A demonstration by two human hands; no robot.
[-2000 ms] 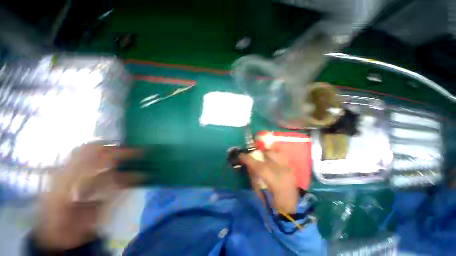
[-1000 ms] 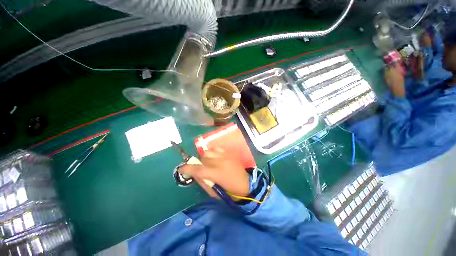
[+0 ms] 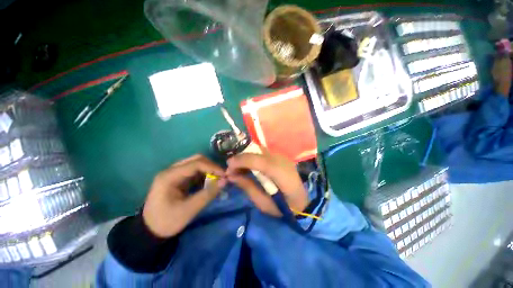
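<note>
My left hand (image 3: 179, 194) pinches a small silver-white battery cell with a yellow edge (image 3: 211, 179) between thumb and fingers. My right hand (image 3: 271, 179) holds the soldering iron (image 3: 266, 183), its cream grip under the fingers and its tip pointing up and away. The right fingertips meet the left fingertips at the cell. The round black device (image 3: 229, 143) lies on the green mat just beyond the hands, with shiny parts inside, beside the iron's tip. Whether the right fingertips grip the cell too cannot be told.
A red pad (image 3: 283, 125) lies beside the right hand. Beyond are a white sheet (image 3: 186, 90), tweezers (image 3: 102, 100), a clear fume hood (image 3: 219, 34), a tip cleaner pot (image 3: 292, 38) and a parts tray (image 3: 409, 100) with a sponge (image 3: 340, 88). Blister trays (image 3: 42, 194) stand left, others right (image 3: 419, 211). Another person's sleeve (image 3: 478, 140) shows right.
The view has swung back left and nearer the bench. My left hand, out of view one second ago, now holds the cell against my right fingertips. My right hand has drawn back from the round device.
</note>
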